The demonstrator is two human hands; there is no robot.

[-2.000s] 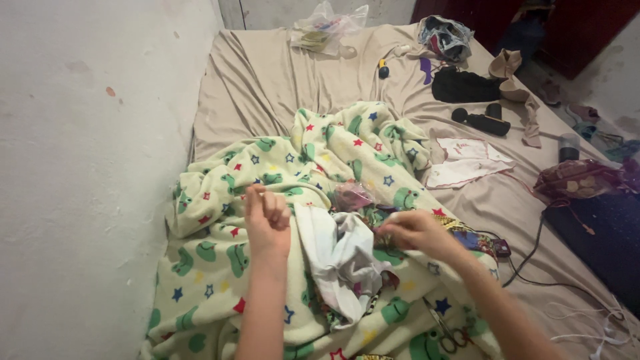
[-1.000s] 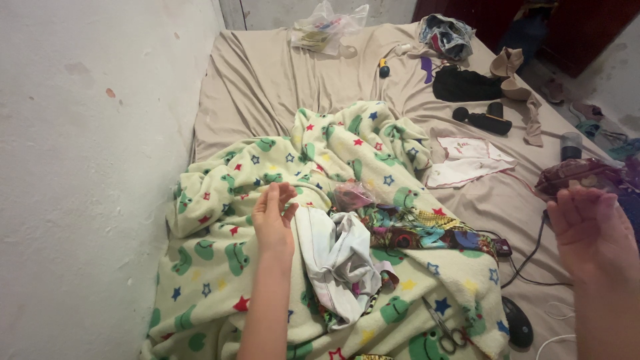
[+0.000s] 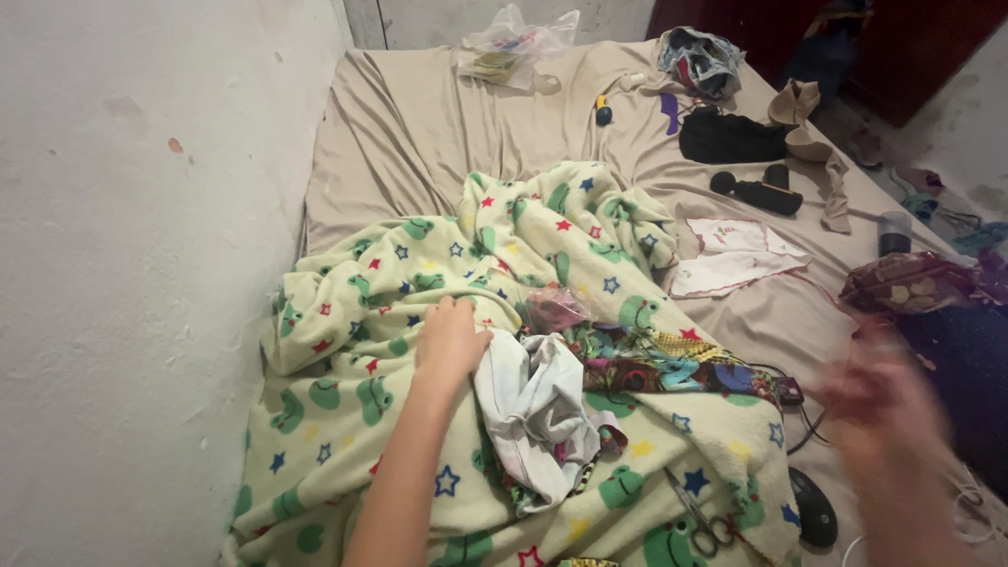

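Observation:
My left hand (image 3: 454, 335) is at the upper left corner of a crumpled white cloth (image 3: 535, 409), its fingertips at the cloth's edge; whether it grips the cloth cannot be told. My right hand (image 3: 874, 378) is blurred at the right, beside the frog-print fleece blanket (image 3: 425, 315); its fingers cannot be made out. A colourful patterned fabric strip (image 3: 677, 370) lies right of the white cloth. Small scissors (image 3: 701, 524) rest on the blanket below it. A small plastic bag with pink contents (image 3: 555, 307) sits just above the cloth.
A wall (image 3: 157, 276) stands at the left. On the beige sheet (image 3: 394, 118) lie a clear plastic bag (image 3: 512, 55), a black cloth (image 3: 728, 138), a black massager-like device (image 3: 760, 193), a white embroidered cloth (image 3: 732, 256), a black computer mouse (image 3: 813, 508) and a maroon bag (image 3: 906, 283).
My right hand was over the patterned fabric, then moved out to the right side, where it is now blurred. My left hand has lowered towards the white cloth's corner.

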